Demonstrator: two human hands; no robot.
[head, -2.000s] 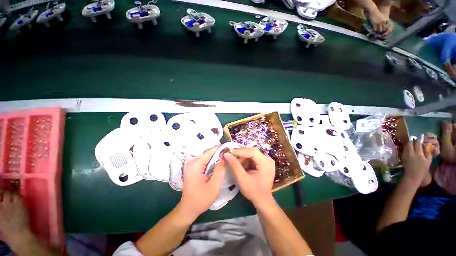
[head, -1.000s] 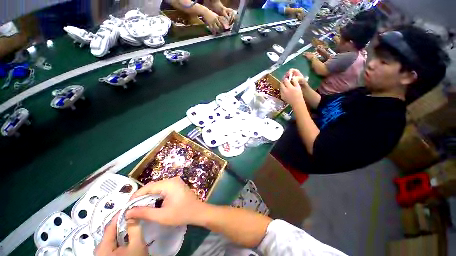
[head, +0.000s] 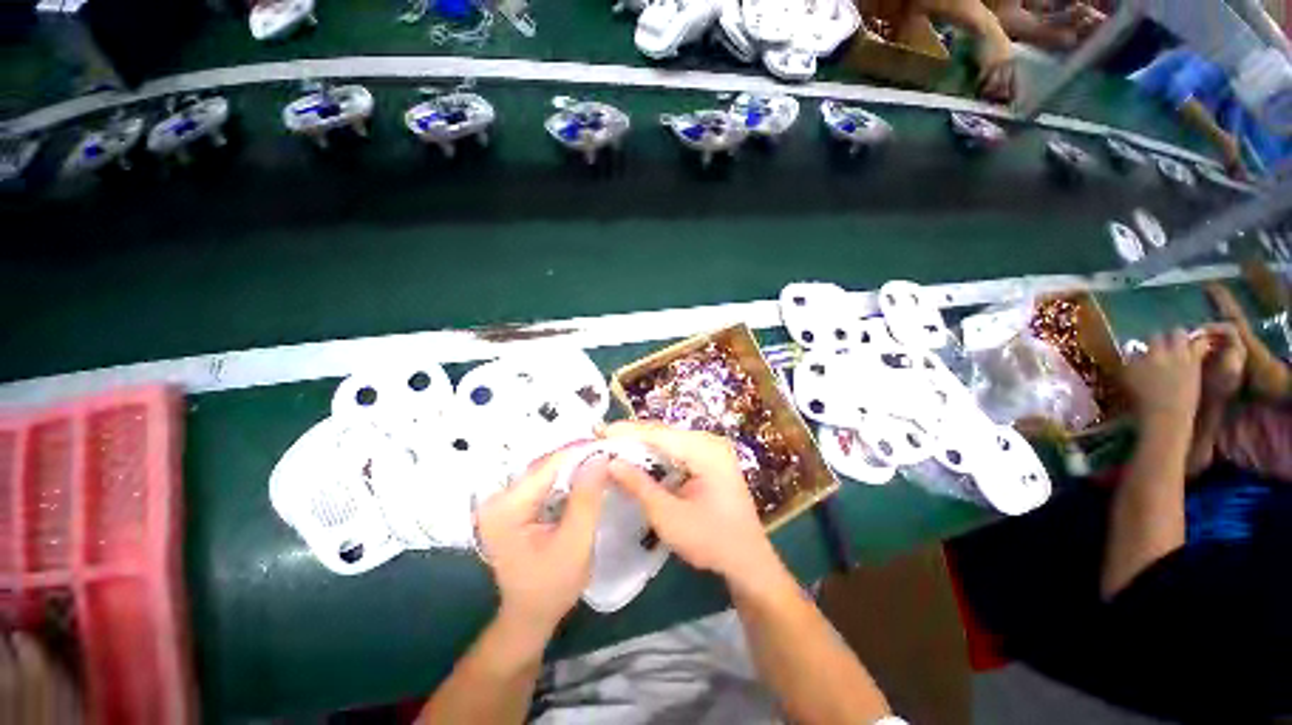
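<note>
My left hand (head: 536, 535) and my right hand (head: 694, 496) hold a white housing cover (head: 578, 456) between them, thumbs together on its near face. The fingers hide most of it; whether a metal insert is at the thumbs cannot be told. Another white cover (head: 619, 560) shows just below the hands. An overlapping pile of covers (head: 333, 493) lies to the left. The parts box (head: 826, 489), full of coppery metal inserts (head: 718, 392), stands directly right of and behind my hands.
A second cover pile (head: 900, 390) and a clear plastic bag (head: 1032, 385) lie right. A pink-red tray (head: 135, 524) is far left. Part-built units (head: 451, 116) line the belt (head: 425, 269) behind a pale rail. A neighbour's hands (head: 1180, 371) work at far right. A dark handle (head: 833, 531) lies beside the box.
The head view swung right, then back to the front. Both hands have stayed together on a cover; their thumbs now meet at its near face.
</note>
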